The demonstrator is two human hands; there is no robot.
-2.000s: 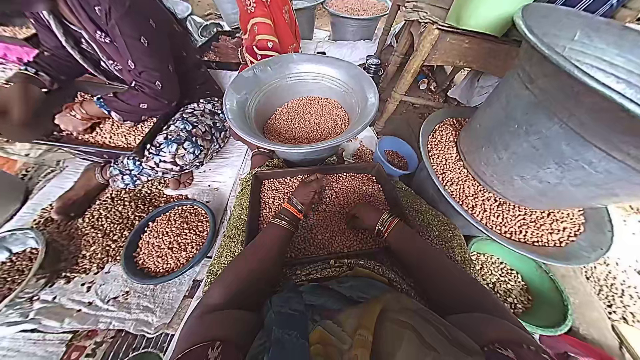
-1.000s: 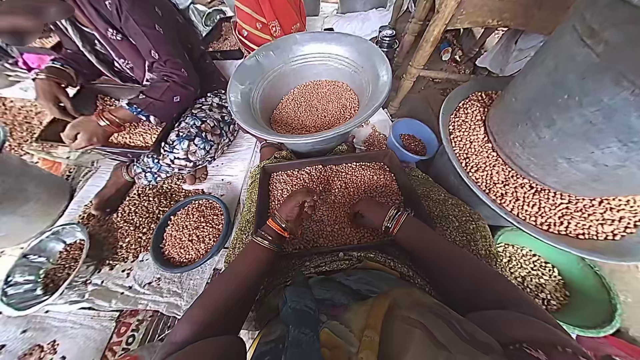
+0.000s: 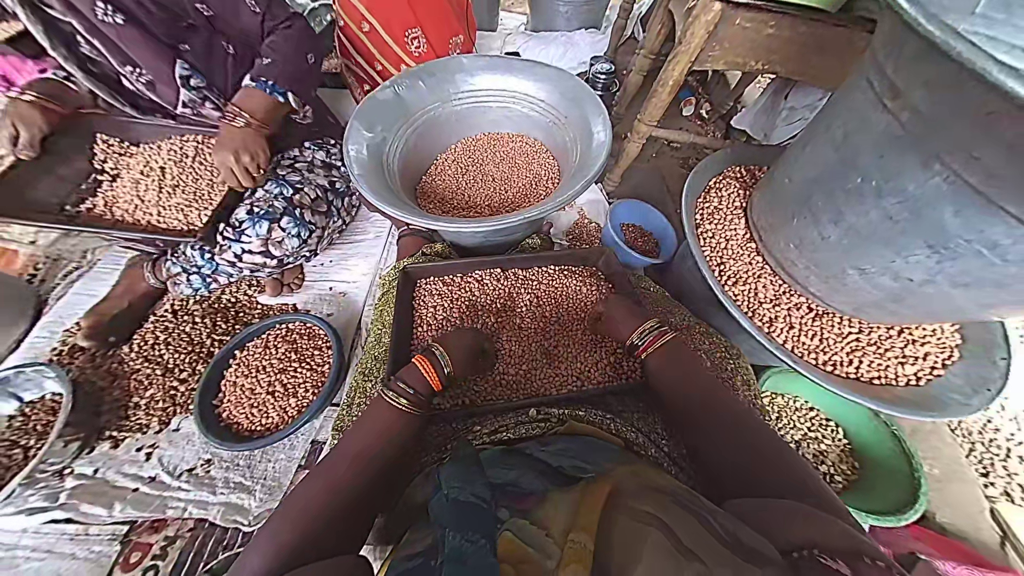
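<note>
A dark rectangular tray (image 3: 398,320) full of reddish-brown nuts (image 3: 520,320) rests on my lap. My left hand (image 3: 466,353), with orange and gold bangles at the wrist, lies on the nuts near the tray's left front; its fingers are curled down and hidden. At the tray's right side my right hand (image 3: 620,316) touches the nuts, its fingertips hard to make out. Whether either hand holds nuts cannot be seen. Just beyond the tray stands a wide metal basin (image 3: 376,136) with a heap of similar nuts in it.
A co-worker's hand (image 3: 242,152) rests by another tray (image 3: 48,180) at left. Nearby are a dark-rimmed bowl (image 3: 340,360) and loose nuts (image 3: 168,368). On the right are a blue bowl (image 3: 632,212), a large metal pan (image 3: 980,384) under a metal tub (image 3: 904,176), and a green basin (image 3: 896,464).
My hands were close together over the middle of the tray and are now farther apart, the left one nearer the front left. The co-worker's hands at left have also moved apart.
</note>
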